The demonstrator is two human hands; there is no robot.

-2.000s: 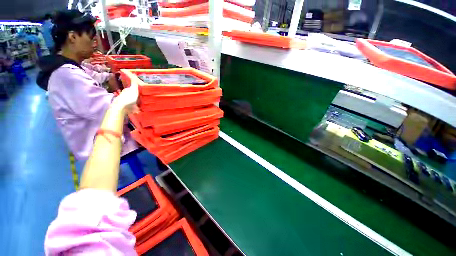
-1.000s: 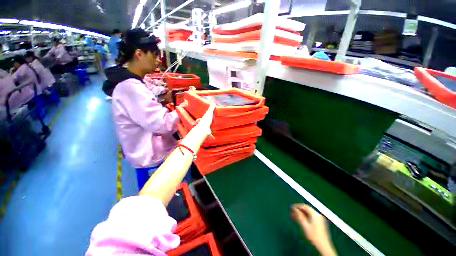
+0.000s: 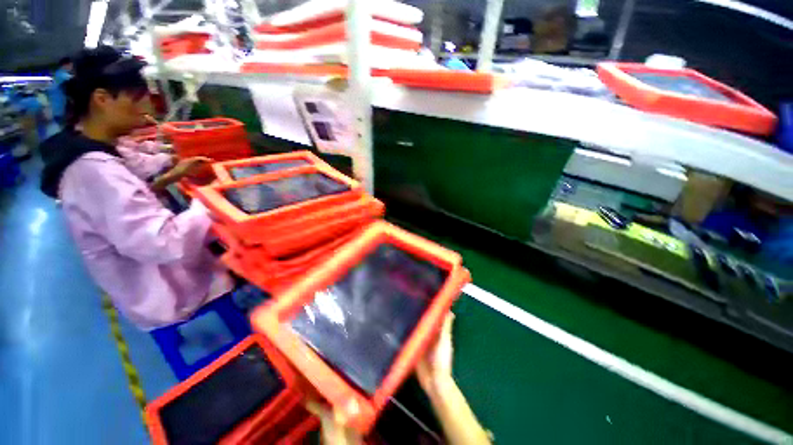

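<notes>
A red-orange foam tray [image 3: 458,276] with a dark-screened tablet [image 3: 372,311] is held tilted above the near edge of the green bench. My left hand [image 3: 341,424] grips its lower near corner and is partly cut off by the bottom edge. My right hand [image 3: 437,355] grips its right side, with the fingers partly hidden under the tray. Behind it, a leaning stack of trays [image 3: 304,228] stands on the bench, with dark tablets showing on top.
Lower trays with tablets [image 3: 222,395] lie below the bench edge at left. A person in a pink smock [image 3: 130,226] sits on a blue stool at left. The overhead white shelf [image 3: 539,113] holds more trays. A white post rises behind the stack.
My left hand has left the stack's top and moved down towards me. A tray with a tablet is now between both hands. The stack's top looks lower and rearranged, and the view has shifted.
</notes>
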